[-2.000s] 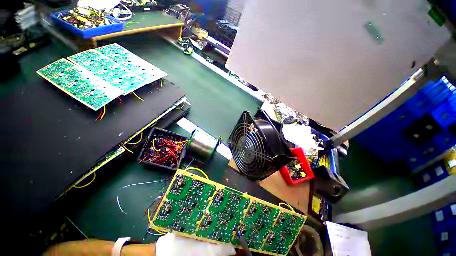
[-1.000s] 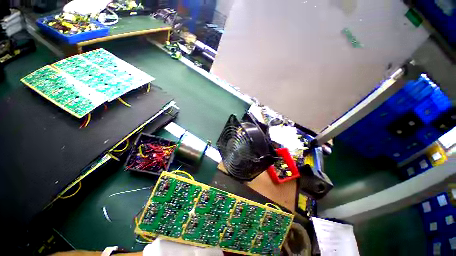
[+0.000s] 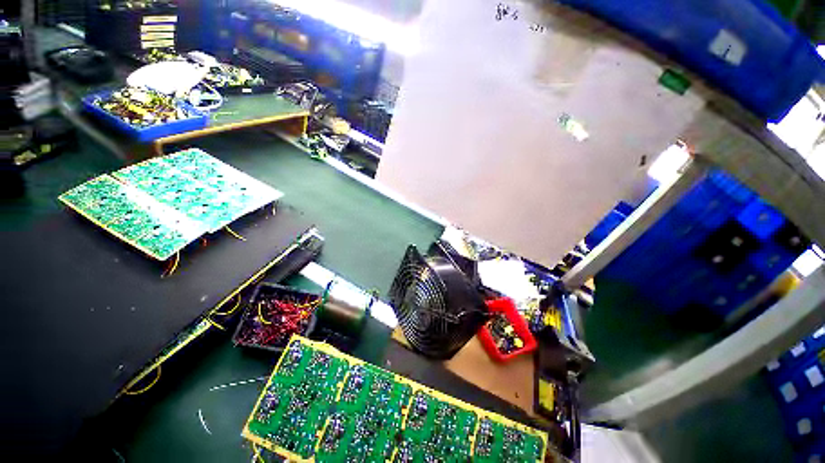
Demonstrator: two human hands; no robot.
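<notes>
A long green PCB panel [image 3: 375, 411] with yellowish edges lies at the bottom centre, tilted down to the right and cut off by the lower edge. Its upper face shows small parts and joints. Neither of my hands is in the picture. A black wire tray [image 3: 274, 316] full of red wires stands just behind the panel's left end. A silvery solder spool [image 3: 342, 302] is beside the tray. A thin silvery wire strand [image 3: 237, 385] curls on the green mat, left of the panel.
Pale green finished panels [image 3: 176, 201] lie on a black sheet [image 3: 68, 307] at left. A black fan [image 3: 434, 301] stands centre-right, with a red bin [image 3: 507, 328] beside it. A blue bin [image 3: 149, 116] is at back left. A white panel [image 3: 534, 127] rises behind.
The view has tilted up, so the PCB panel sits lower in the picture and is cut off. The white-gloved hand and forearm seen earlier at the bottom have left the picture.
</notes>
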